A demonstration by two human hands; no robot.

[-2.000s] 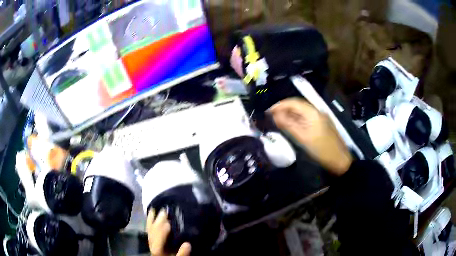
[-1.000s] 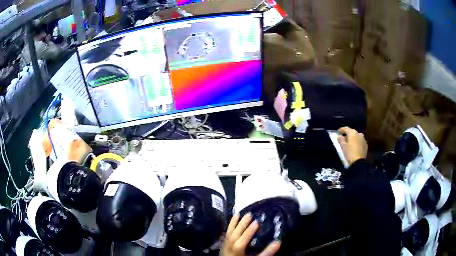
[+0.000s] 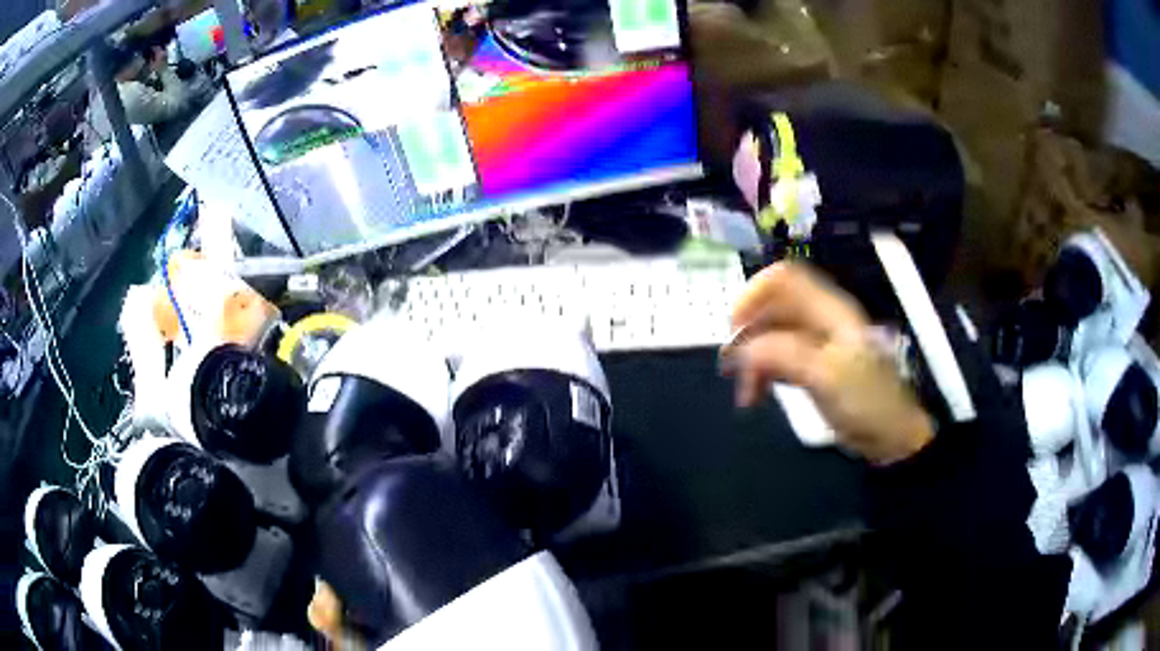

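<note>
A large PTZ dome camera (image 3: 414, 541) lies tilted at the bottom, black ball up and left, white housing toward the lower right. Only a bit of my left hand (image 3: 327, 613) shows at its lower left edge, gripping it; the rest is hidden. It overlaps a standing dome camera (image 3: 369, 413) with a small white label. Another labelled dome camera (image 3: 534, 439) stands just right. My right hand (image 3: 827, 363) is blurred above the black bench, fingers bent, right of the keyboard (image 3: 573, 299). Whether it holds something small cannot be told. A white mouse (image 3: 804, 416) shows partly below it.
The monitor (image 3: 471, 127) stands behind the keyboard. A black box (image 3: 878, 191) with yellow and pink tags is at its right, with a white strip (image 3: 925, 324) beside it. More cameras crowd the left (image 3: 185, 502) and right (image 3: 1119, 515). A yellow tape roll (image 3: 314, 340) lies left.
My left hand has moved left, and a camera now lies tilted at the bottom. The camera it touched on the right is gone from there. My right hand has left the white strip and moved left.
</note>
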